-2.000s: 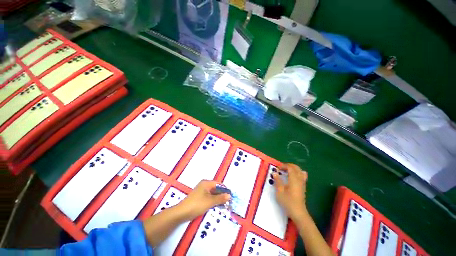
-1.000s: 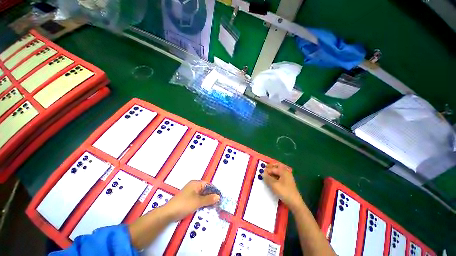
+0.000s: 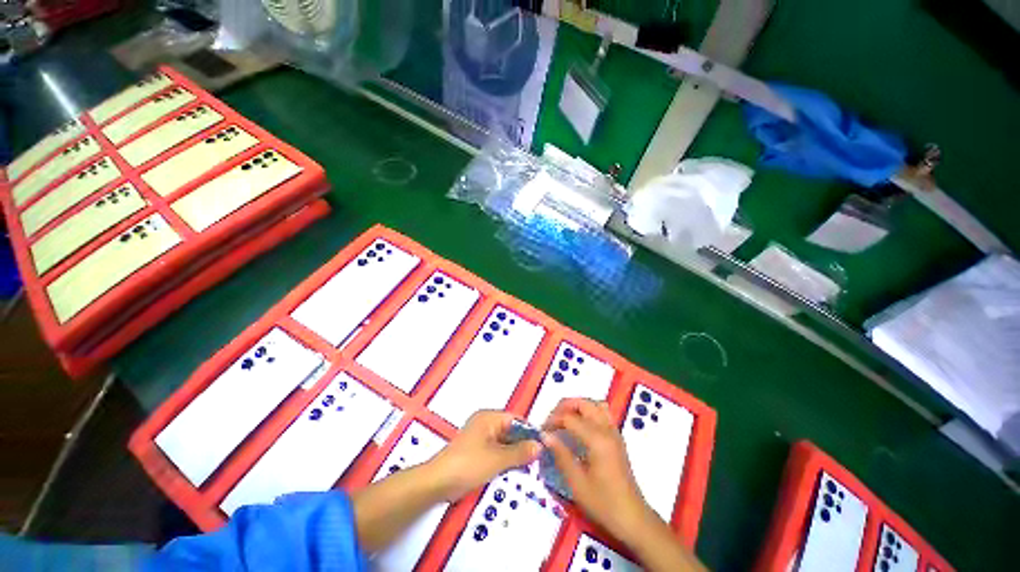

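White phone back covers [image 3: 366,334] with dark camera dots lie in two rows in a red-orange foam tray [image 3: 369,383] in front of me. My left hand [image 3: 490,449] is above the middle of the tray and pinches a small clear, bluish shiny carrier sheet [image 3: 556,472]. My right hand [image 3: 593,453] meets it from the right, its fingertips at the sheet. Whether the right fingers hold a small piece is hidden. The hands cover parts of the covers below them.
Stacked red-orange trays with cream covers [image 3: 238,190] stand at the left. Another tray [image 3: 796,503] is at the lower right. Plastic bags with blue-patterned sheets [image 3: 570,229] lie at the back, below a rail with a blue cloth [image 3: 825,134] and hanging cards [image 3: 582,103].
My right hand has moved left from the camera dots of the cover at the right end of the back row to my left hand. The view has shifted, so the scene sits further right.
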